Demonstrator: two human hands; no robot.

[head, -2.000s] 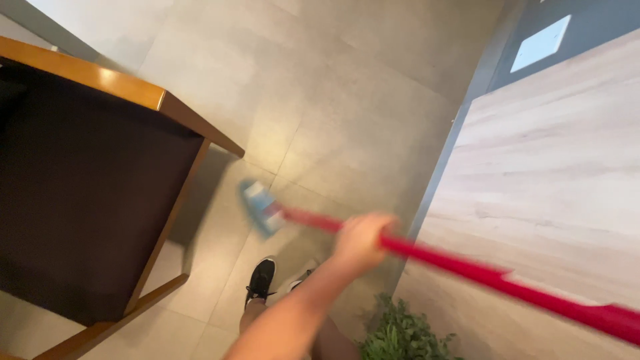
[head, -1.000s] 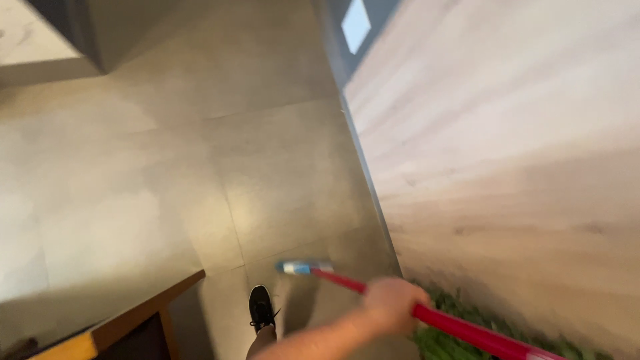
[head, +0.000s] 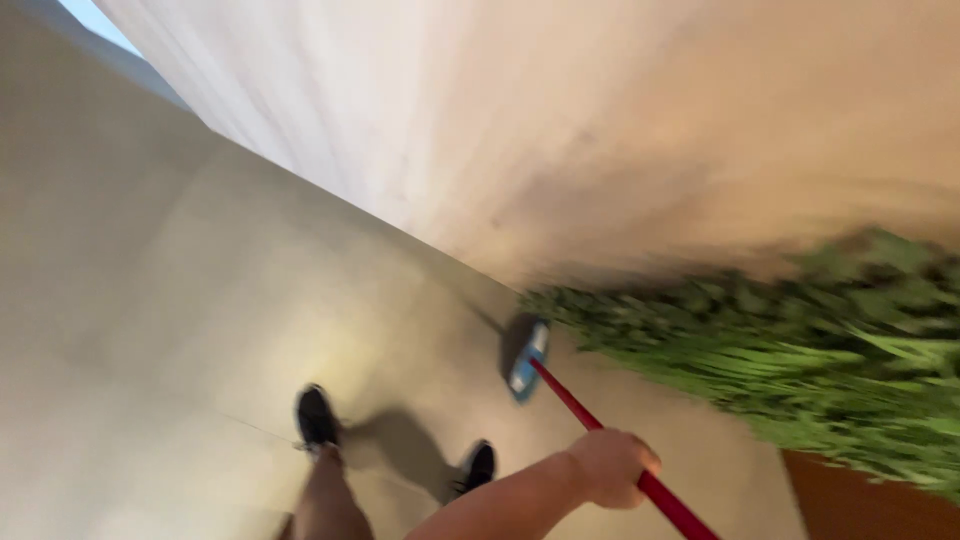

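A long red pole (head: 566,394) runs from the lower right edge up to a blue and white head (head: 530,360), blurred, like that of a broom or floor brush. The head is over the tiled floor near the foot of the wood-patterned wall, beside the green plants. My left hand (head: 615,468) is closed around the pole, part way along it, with the forearm coming from the bottom edge. The pole's far end is out of the frame, and my right hand does not show.
My feet in black shoes (head: 316,417) stand on the tiled floor (head: 247,315). A pale wood-patterned wall or panel (head: 465,112) rises above. Dense green plants (head: 795,367) line its foot at the right, over a brown surface (head: 862,499) at the lower right corner.
The view has turned strongly toward the wall and plants. The brush head, earlier out on the floor, is now beside the plants. My left hand has kept its grip on the pole.
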